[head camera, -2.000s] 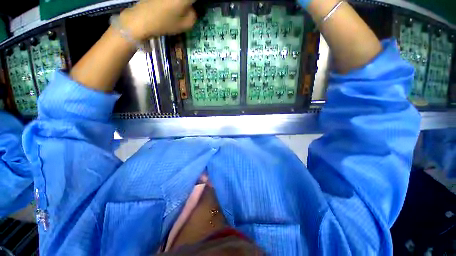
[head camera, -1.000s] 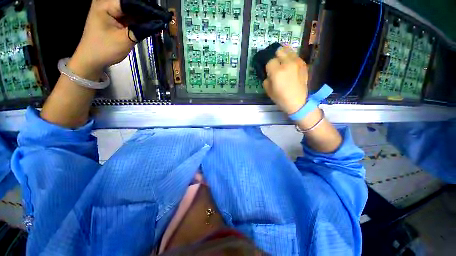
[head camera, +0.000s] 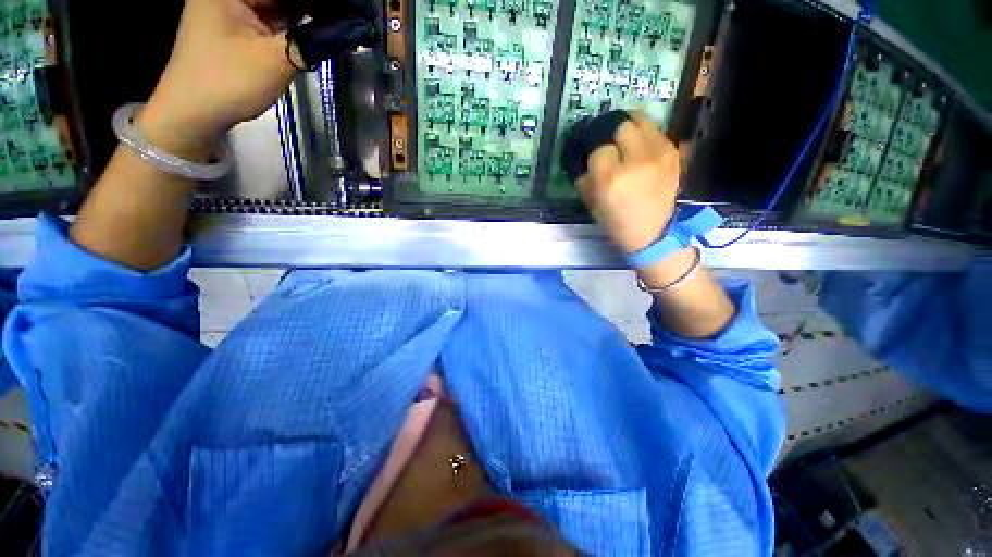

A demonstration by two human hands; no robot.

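A black carrier frame in front of me holds two pale green circuit board panels, a left one and a right one, with rows of tiny parts. My right hand, with black finger covers and a blue wrist strap, is curled over the lower part of the right panel. My left hand, with black finger covers and a pale bangle, is bent beside the carrier's upper left side, partly cut off by the top edge. Both hands' fingertips are hidden, so anything in them cannot be seen.
More carriers with boards stand at the far left and the right. A silver conveyor rail runs along the near edge. A thin blue cord runs from the strap to the upper right. Another person's blue sleeve is at the right.
Both hands have come down from the top edge since two seconds ago, the right onto the right panel. Over the last second, the carrier appears slightly higher and the hands have barely moved.
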